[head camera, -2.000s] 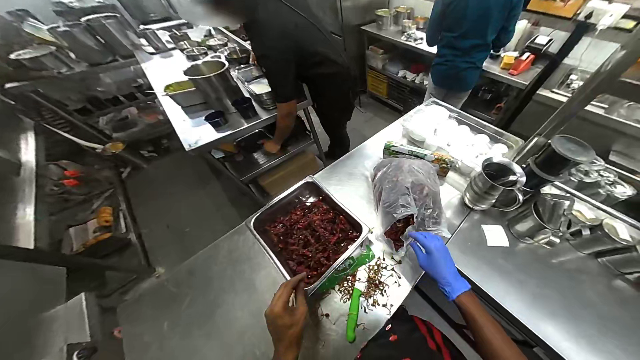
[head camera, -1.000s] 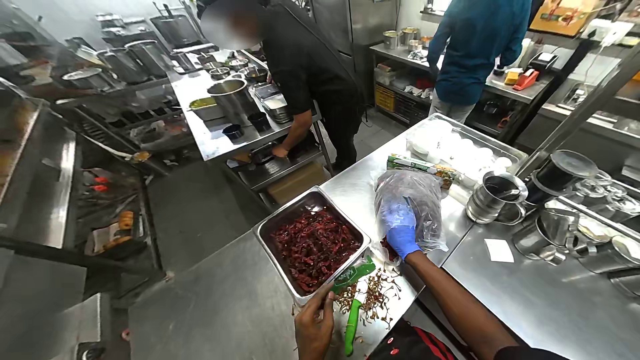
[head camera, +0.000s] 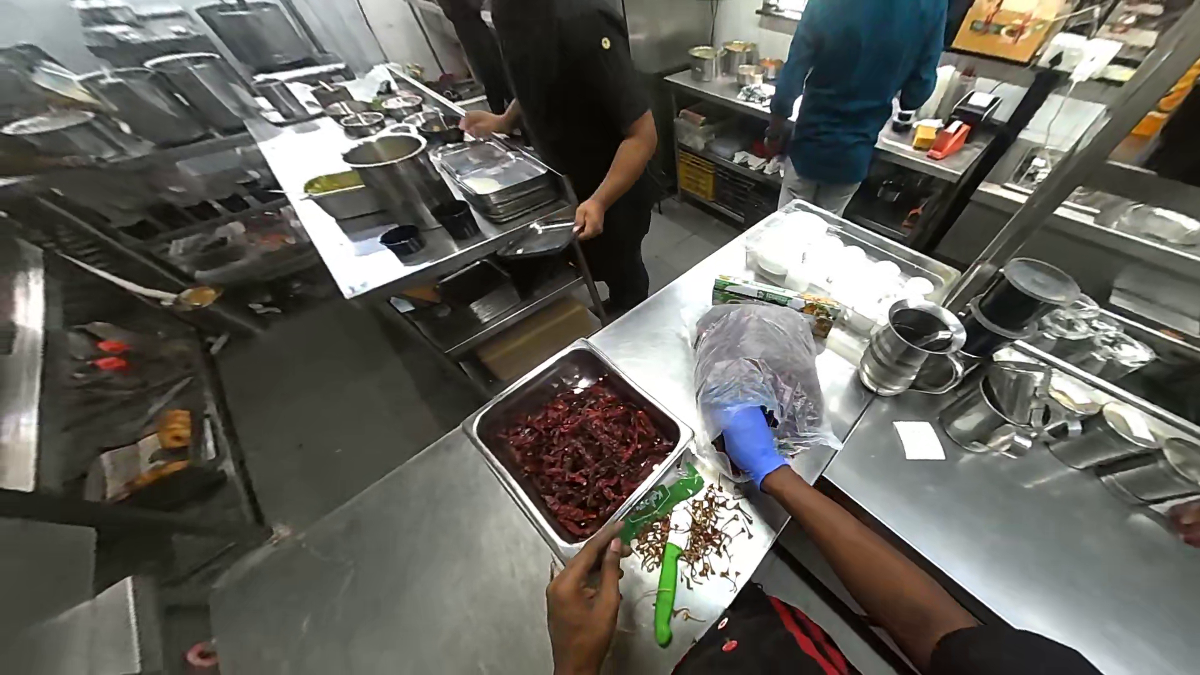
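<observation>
Dried red chillies (head camera: 589, 450) fill a square steel pan (head camera: 506, 469) on the steel worktable (head camera: 375, 562). Bare and at the pan's near corner, my left hand (head camera: 586, 595) has thumb and fingers close to the rim; whether it grips is unclear. My right hand (head camera: 750, 441), in a blue glove, reaches into the mouth of a clear plastic bag (head camera: 759, 361); its fingertips are hidden, so a hold cannot be told. Between pan and bag lie a green plastic wrapper (head camera: 661, 502), a pile of chilli stems (head camera: 703, 534) and a green-handled knife (head camera: 667, 591).
Behind the bag are a long printed box (head camera: 773, 298) and a clear tray of white items (head camera: 844, 272). Steel jugs (head camera: 909, 347) stand at right. Across the aisle, a co-worker in black (head camera: 581, 122) handles trays beside a table with a steel pot (head camera: 394, 178); another stands farther back.
My right hand has moved from the bag's open end, over its top, to inside its mouth. The co-worker in black has straightened up from the lower shelf.
</observation>
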